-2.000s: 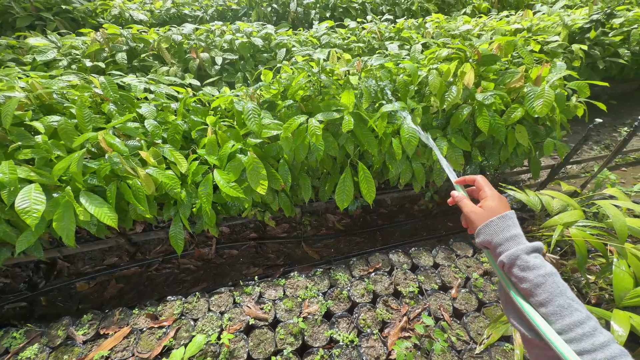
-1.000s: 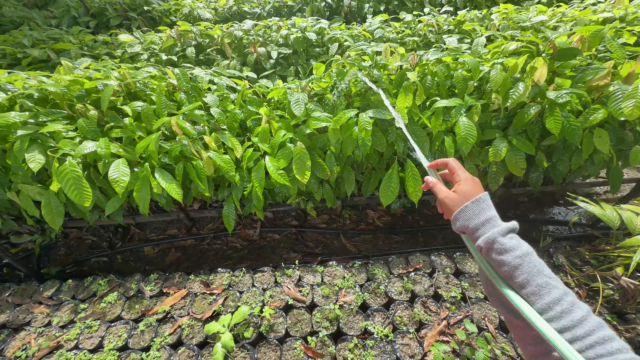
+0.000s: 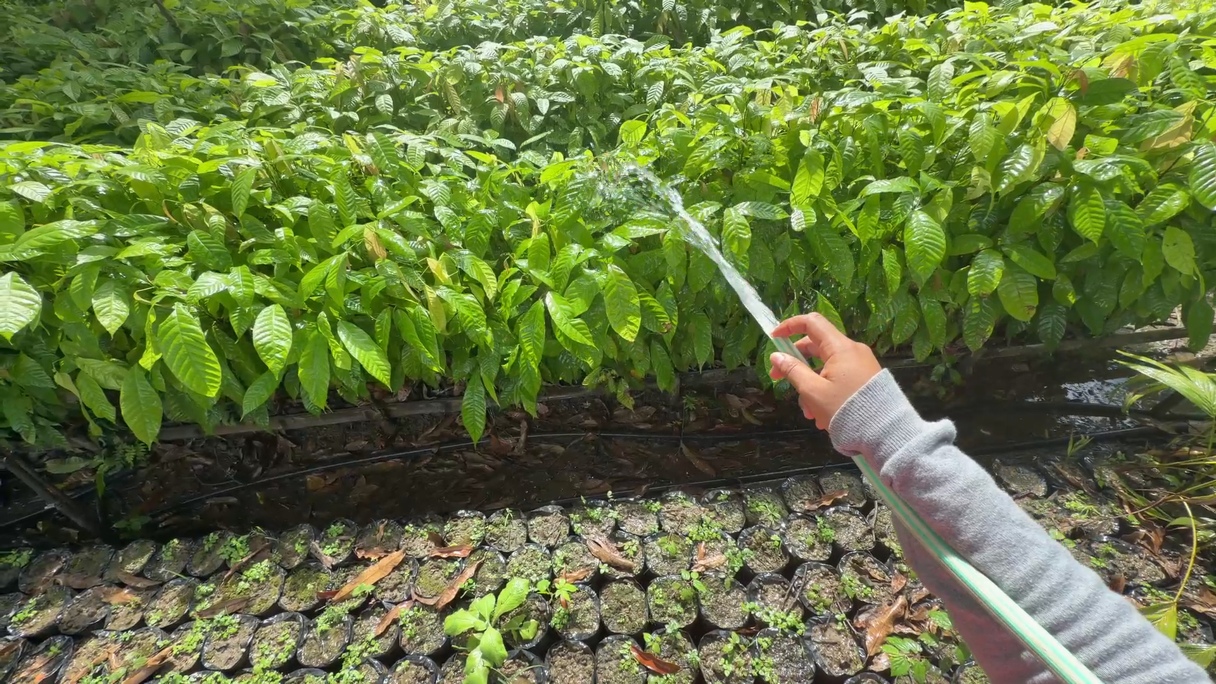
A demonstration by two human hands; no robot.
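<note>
My right hand (image 3: 825, 369), in a grey sleeve, grips a pale green garden hose (image 3: 969, 570) close to its open end, with the thumb and fingers around the tip. The hose runs back beneath my forearm to the lower right. A jet of water (image 3: 727, 271) leaves it toward the upper left and breaks into spray over the dense, leafy green seedlings (image 3: 570, 313). Many of the broad leaves look wet and shiny. My left hand is out of the picture.
Rows of soil-filled black nursery bags (image 3: 622, 608) with small sprouts and dry leaves cover the near ground. Between them and the seedlings lies a dark, wet channel (image 3: 589, 456) with leaf litter and a thin black line. Long narrow leaves (image 3: 1178, 385) stick in from the right edge.
The view has swung left. My right hand still holds the hose, and the water still lands among the seedlings.
</note>
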